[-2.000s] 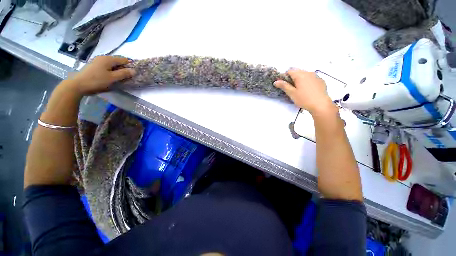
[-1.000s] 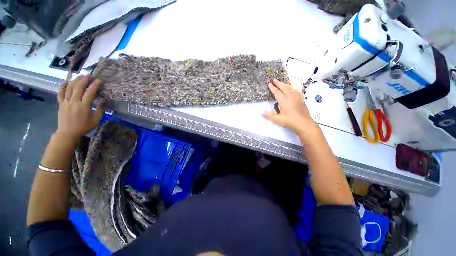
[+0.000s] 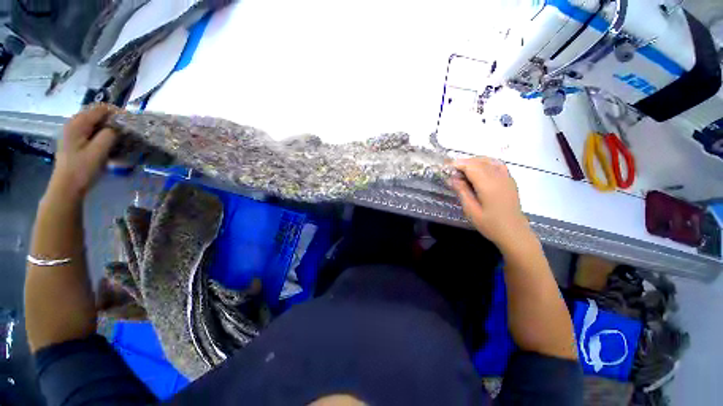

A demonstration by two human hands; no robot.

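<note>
A fuzzy grey-brown speckled strip (image 3: 293, 165) stretches between my two hands across the front edge of the white table. My left hand (image 3: 86, 147) grips its left end, near the table's left front. My right hand (image 3: 485, 193) pinches its right end, just in front of the sewing machine's needle plate area. The strip sags in the middle over the measuring scale, and its upper edge is uneven. The white sewing machine (image 3: 602, 55) with blue stripes stands at the upper right, and no fabric lies under its needle area.
Scissors (image 3: 609, 161), a thin dark-handled tool (image 3: 569, 155) and a dark red case (image 3: 674, 217) lie right of the machine. Cut pieces (image 3: 147, 36) lie at the table's upper left. Speckled strips (image 3: 176, 270) and blue bags (image 3: 252, 242) are below the table edge.
Both hands have pulled the strip from flat on the table towards me, over the front edge. My left hand has closed on its end, and my right hand now pinches the other end.
</note>
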